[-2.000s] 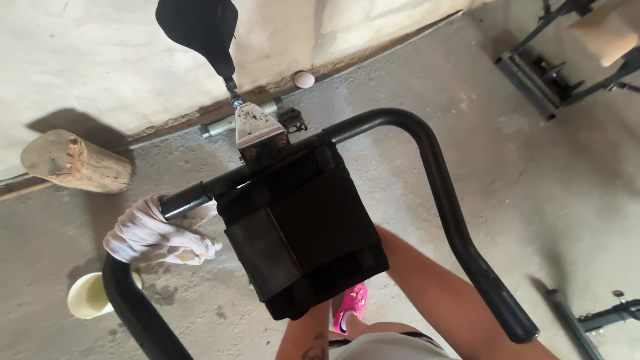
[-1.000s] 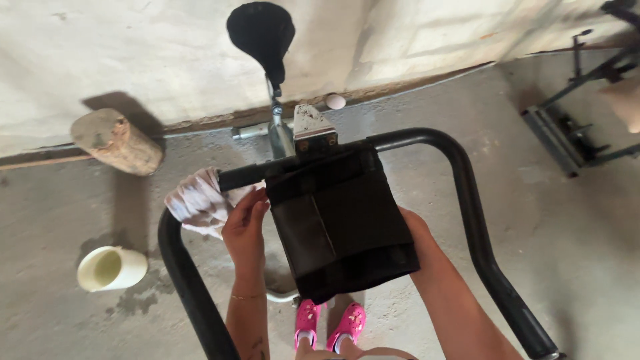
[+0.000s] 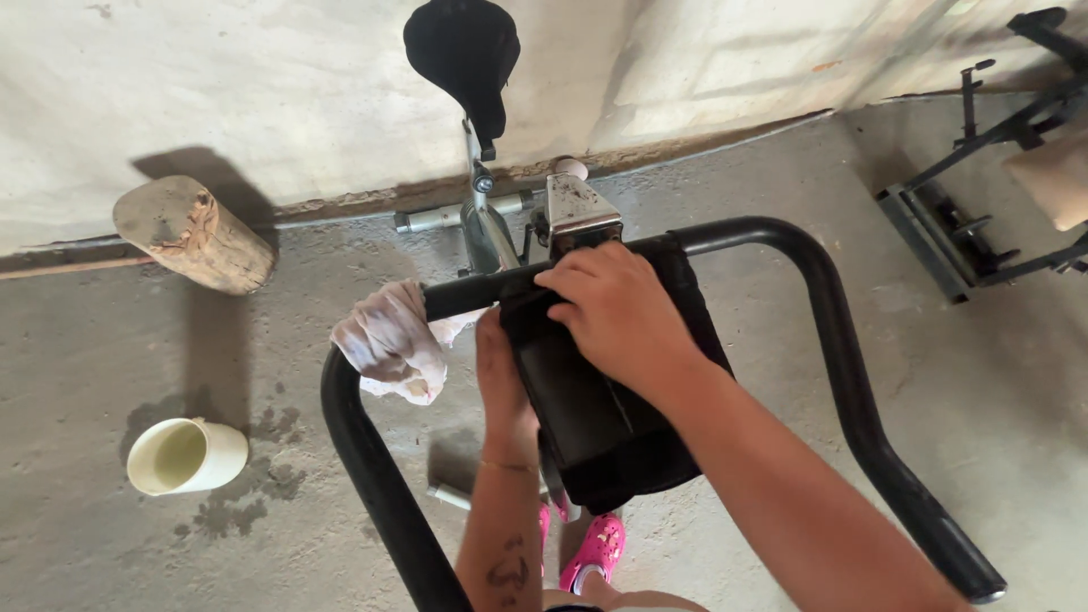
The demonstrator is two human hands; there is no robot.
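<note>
A black fabric pouch (image 3: 586, 399) hangs on the black handlebar (image 3: 837, 340) of an exercise bike with a black saddle (image 3: 467, 59). My right hand (image 3: 625, 310) lies on the pouch's top edge, near the metal bracket (image 3: 582, 208), its fingers bent over the edge; whether they grip it I cannot tell. My left hand (image 3: 503, 374) is upright at the pouch's left side, below the bar, partly hidden behind the pouch. A damp-looking whitish cloth (image 3: 391, 340) is draped over the left bend of the handlebar.
On the concrete floor at left stand a white bucket (image 3: 225, 459) with liquid, wet patches around it, and a wooden log (image 3: 234, 255) by the wall. Dark metal gym equipment (image 3: 926, 246) stands at right. Pink clogs (image 3: 605, 544) are below the pouch.
My right hand has moved from the pouch's right side up onto its top edge. My left hand, out in front of the bar's left part a second ago, is now partly behind the pouch's left side.
</note>
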